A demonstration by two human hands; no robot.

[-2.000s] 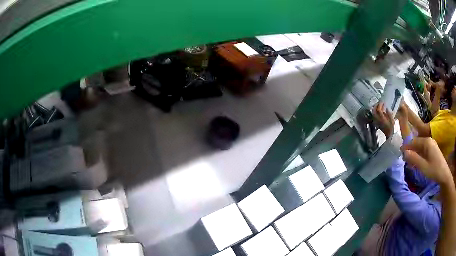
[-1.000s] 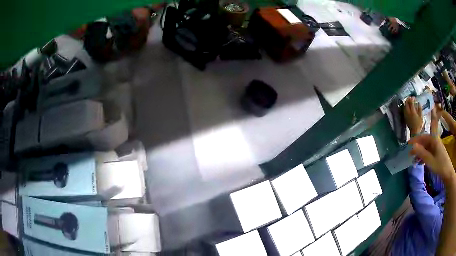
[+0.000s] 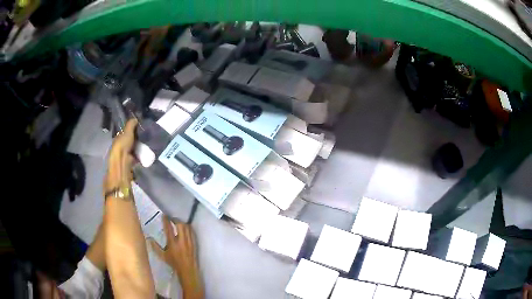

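Observation:
My left hand [image 3: 123,146], with a band at the wrist, reaches up at the left. Its fingers are blurred beside a dark object with a white rounded end [image 3: 144,155]; whether it grips this is unclear. My right hand [image 3: 182,248], lower down, holds the side of a long white box [image 3: 149,213] with thumb and fingers. The box is partly hidden by my left forearm. Three pale blue fan boxes [image 3: 224,143] lie side by side with their printed faces up and white flaps open at the lower right ends.
White-topped boxes [image 3: 379,263] stand in rows at lower right. A black cup-like part [image 3: 448,160] sits on the white surface [image 3: 396,175]. A green frame beam [image 3: 251,16] crosses the top. Dark and orange-brown bins are at upper right. A person's white sleeve [image 3: 84,281] is at lower left.
The view has swung left, so the boxes and the black part appear farther right. Both my hands now show at the left. The workers at the right are out of view.

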